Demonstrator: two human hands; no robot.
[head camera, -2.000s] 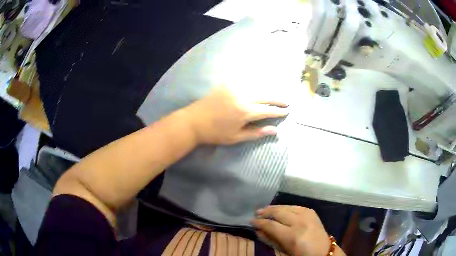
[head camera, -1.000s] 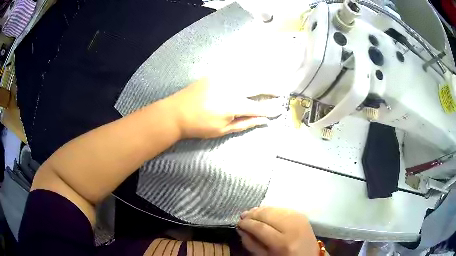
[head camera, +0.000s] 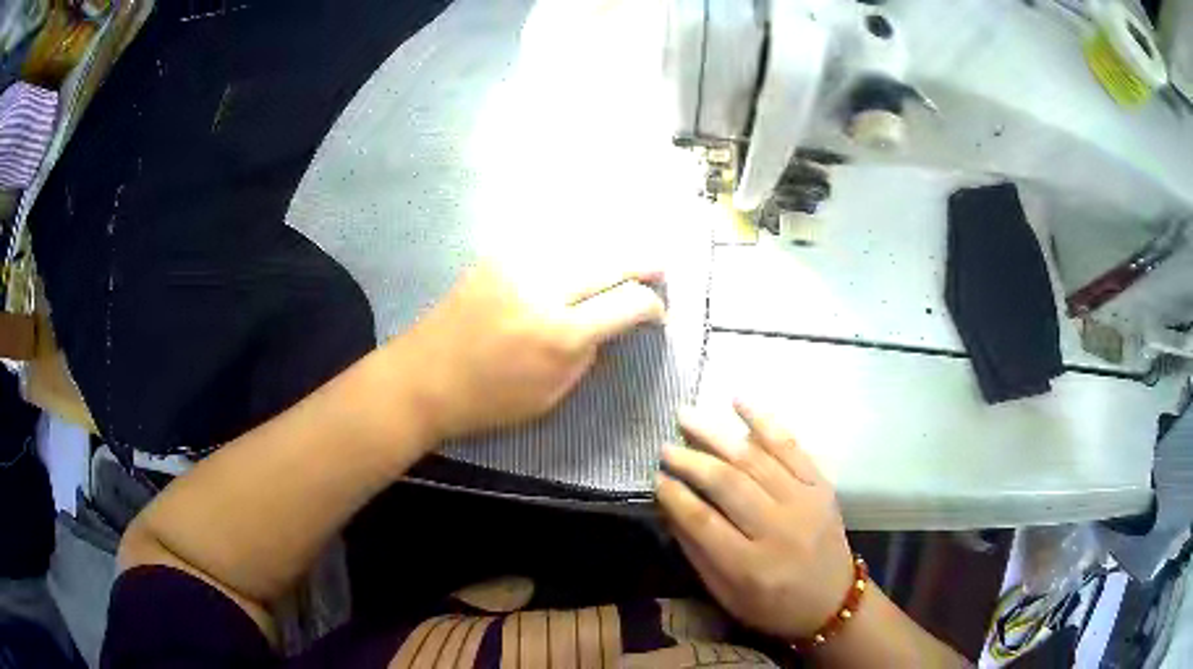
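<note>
The light grey striped piece (head camera: 380, 157) lies on the dark garment panel (head camera: 183, 261), its right edge running from the presser foot (head camera: 717, 170) towards me. My left hand (head camera: 523, 346) rests on the grey piece, a finger pointing at its right edge; it is slightly blurred, and glare washes out the cloth above it. My right hand (head camera: 759, 516) lies at the near right corner of the piece, fingers apart, fingertips on the cloth edge and machine bed. Neither hand visibly pinches the cloth.
The white machine head (head camera: 837, 79) stands at the upper right. A dark pointed piece (head camera: 1005, 294) lies on the bed, with red-handled snips (head camera: 1125, 281) beyond it. Grey pieces (head camera: 79, 569) are at lower left. The bed's front edge (head camera: 968, 507) curves across.
My right hand has moved up onto the cloth's edge and its fingers have spread. My left hand has moved back from the needle area. The view has also shifted.
</note>
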